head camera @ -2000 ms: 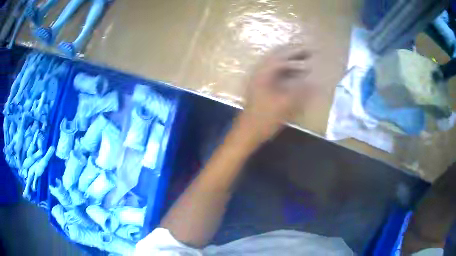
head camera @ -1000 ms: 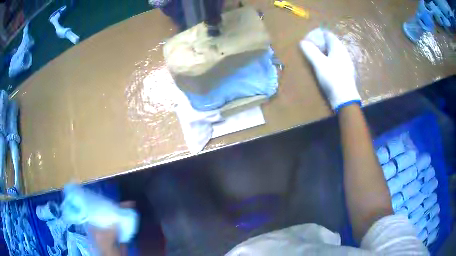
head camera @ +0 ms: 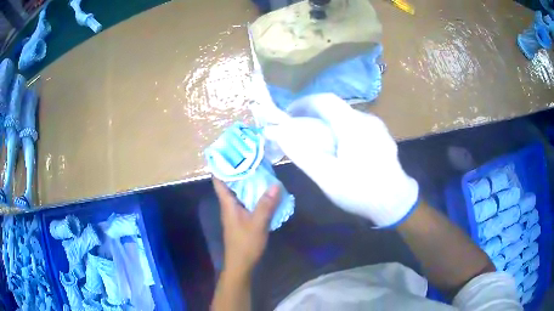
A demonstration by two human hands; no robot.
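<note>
My bare left hand (head camera: 244, 234) grips a light-blue hollow body part (head camera: 258, 188) just in front of the table's front edge, its open end turned up and its inner folds showing. My right hand (head camera: 358, 161), in a white knit glove with a blue cuff, is beside the part, its fingertips close to the open end. Whether it touches or holds anything cannot be told. Behind it, another light-blue part (head camera: 349, 76) sits under the cream upper press block (head camera: 322, 33). The lower fixture is mostly hidden by the glove and that part.
A blue bin of jumbled hollow parts (head camera: 94, 267) is at lower left, with thin limb parts (head camera: 21, 261) beside it. A blue bin of rowed pale parts (head camera: 507, 212) is at right. Long leg assemblies (head camera: 27, 127) lie at the left table edge. A yellow cutter (head camera: 403, 6) lies at the back.
My left hand has brought the hollow part up and right from over the left bin to the table's front edge. My gloved right hand has moved left from the table to beside it.
</note>
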